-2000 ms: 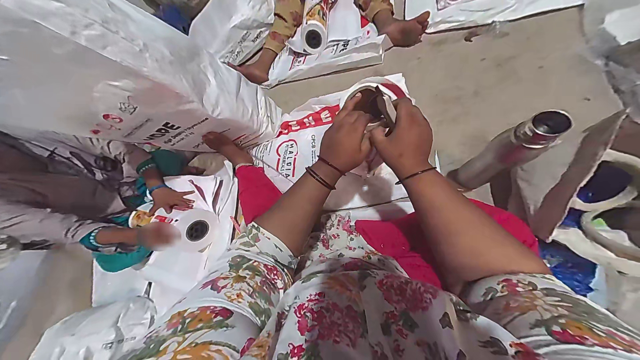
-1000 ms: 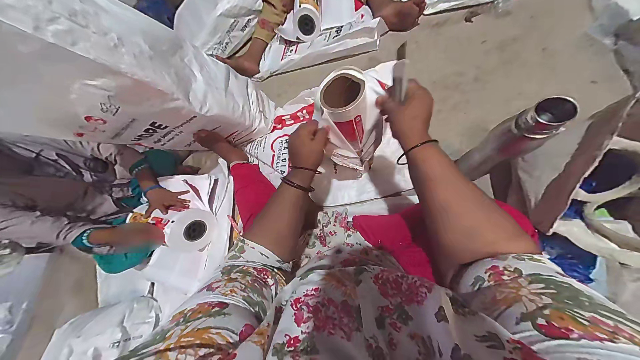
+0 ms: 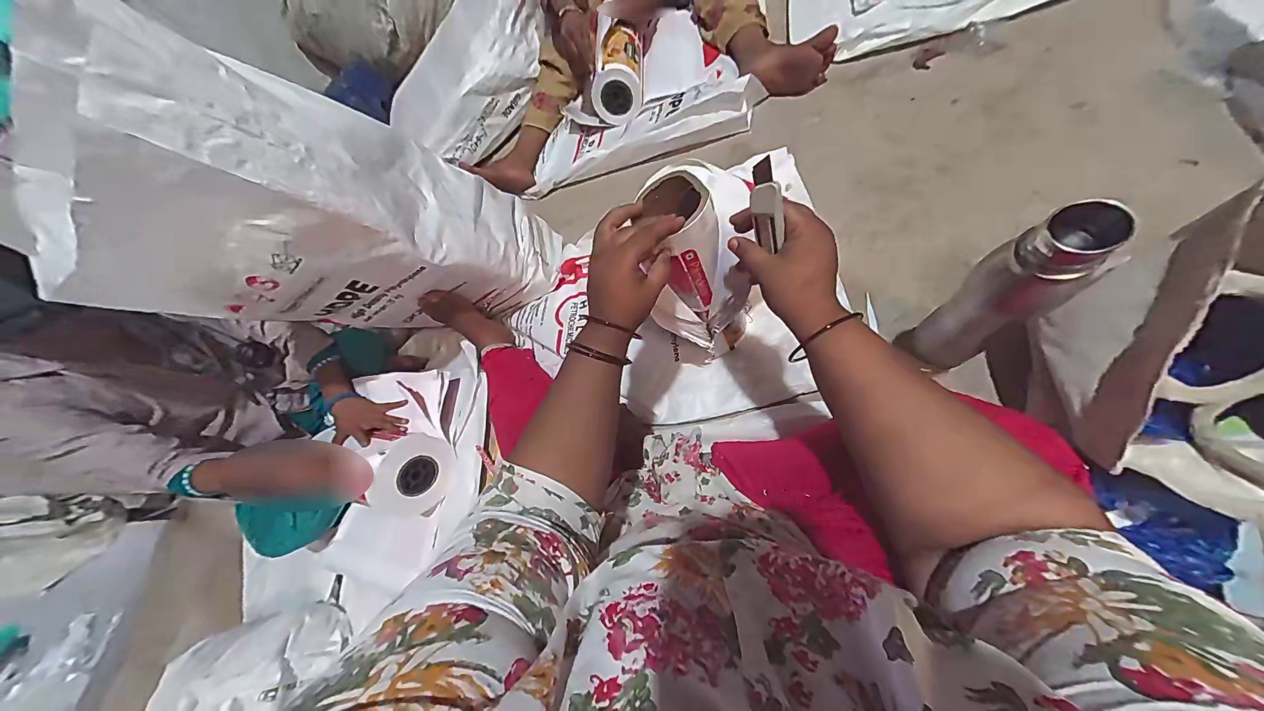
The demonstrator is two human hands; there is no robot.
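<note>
In front of me a white roll with a hollow core (image 3: pixel 703 212) and red print stands tilted on a white printed plastic sack (image 3: pixel 760 380). My left hand (image 3: pixel 632 262) touches the roll's near left rim, fingers bent over it. On the right, my right hand (image 3: pixel 795 257) holds a small flat blade tool with a pale handle (image 3: pixel 767 209), its dark tip pointing up. Loose wrap hangs ragged at the roll's lower end, between my hands; the underside of the roll is hidden.
A metal cylinder (image 3: pixel 1027 276) with an open top stands tilted at right, beside a torn carton (image 3: pixel 1145 326). A big white sack (image 3: pixel 237 188) fills the upper left. Two people sit nearby, one left with a white roll (image 3: pixel 417 474), one ahead with another roll (image 3: pixel 617 84).
Two seconds ago both hands were together over the roll's top. They have since moved apart, the right one to the right with the blade tool in it, and the roll's open end shows.
</note>
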